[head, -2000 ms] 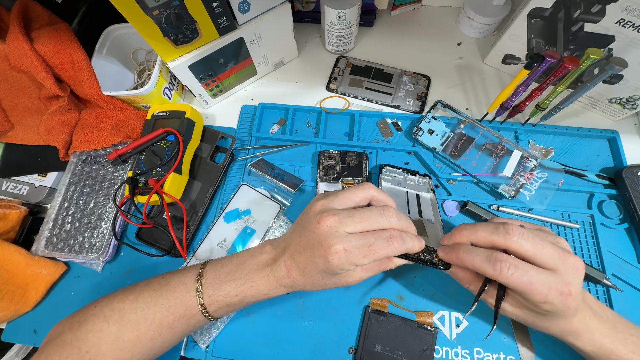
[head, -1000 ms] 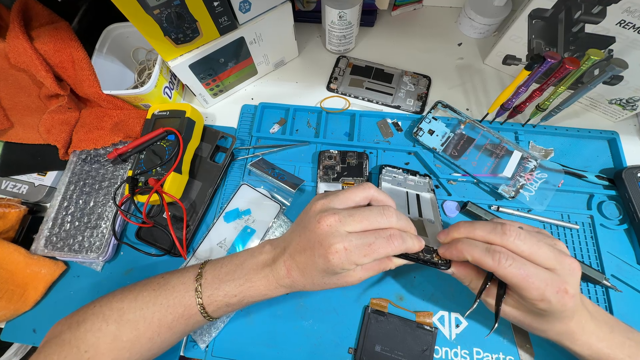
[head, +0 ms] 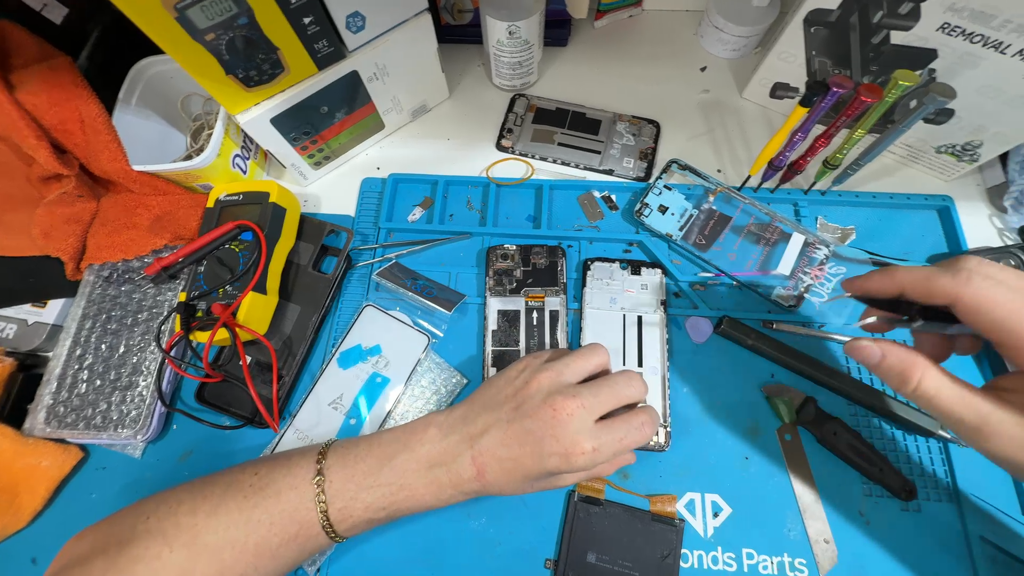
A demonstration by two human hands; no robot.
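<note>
My left hand (head: 560,416) rests over the lower part of a silver phone mid-frame (head: 624,312), fingers curled at its edge; whether they grip it is hidden. Left of that frame lies an opened phone (head: 526,308) with its circuit board showing and a flex cable marked "Main". Below the hand is a black phone battery (head: 620,536) with orange tape at its top. At the right, my right hand (head: 944,344) is raised over the mat with black tweezers (head: 904,312) between its fingers. Under it lie a metal tool (head: 808,332) and a black-handled tool (head: 832,384).
A blue repair mat (head: 464,512) covers the table. A multimeter (head: 240,256) with red and black leads lies left, near bubble wrap (head: 104,344). Screwdrivers (head: 824,144) stand at the back right. A phone back cover (head: 728,232), another phone frame (head: 576,136) and a knife (head: 856,448) lie about.
My right hand has moved right and up, away from the silver frame, with the tweezers. My left hand remains at the frame's lower end.
</note>
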